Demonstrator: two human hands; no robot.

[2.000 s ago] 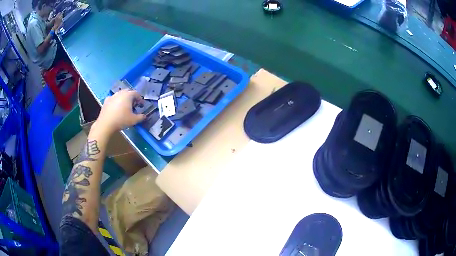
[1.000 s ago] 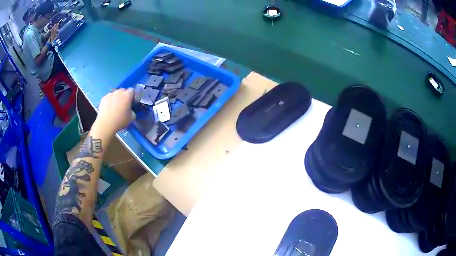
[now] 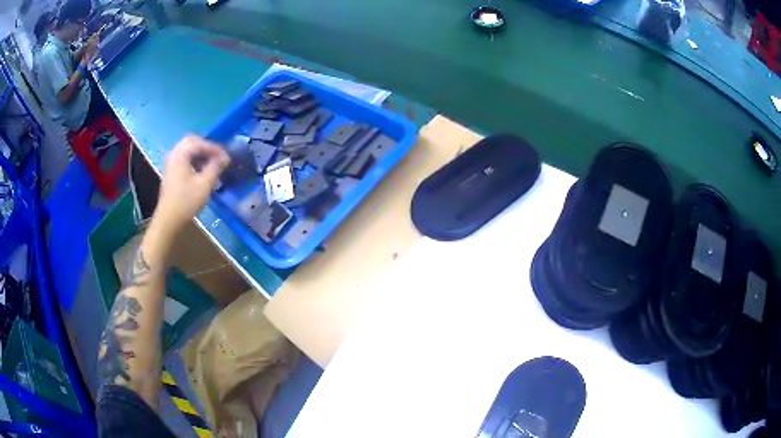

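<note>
My left hand (image 3: 190,175) is bare and blurred, over the left rim of the blue plate tray (image 3: 355,205). Its fingers are pinched on a dark, blurred metal plate (image 3: 239,159) above the tray. Loose square plates with centre holes are heaped in the tray; one bright plate (image 3: 279,181) lies in the middle. An oval base (image 3: 538,398) lies recessed side up at the lower edge of the view, partly cut off. My right hand is out of the picture.
Another base (image 3: 476,186) lies smooth side up across the cardboard (image 3: 342,257) and white sheet (image 3: 394,342). Stacks of bases (image 3: 599,248) with plates stand at right. Small round parts (image 3: 488,18) sit on the green belt. A person (image 3: 67,73) is at far left.
My left hand has moved up and left, from low among the plates to the tray's left rim. The small part on the belt has shifted slightly right in view.
</note>
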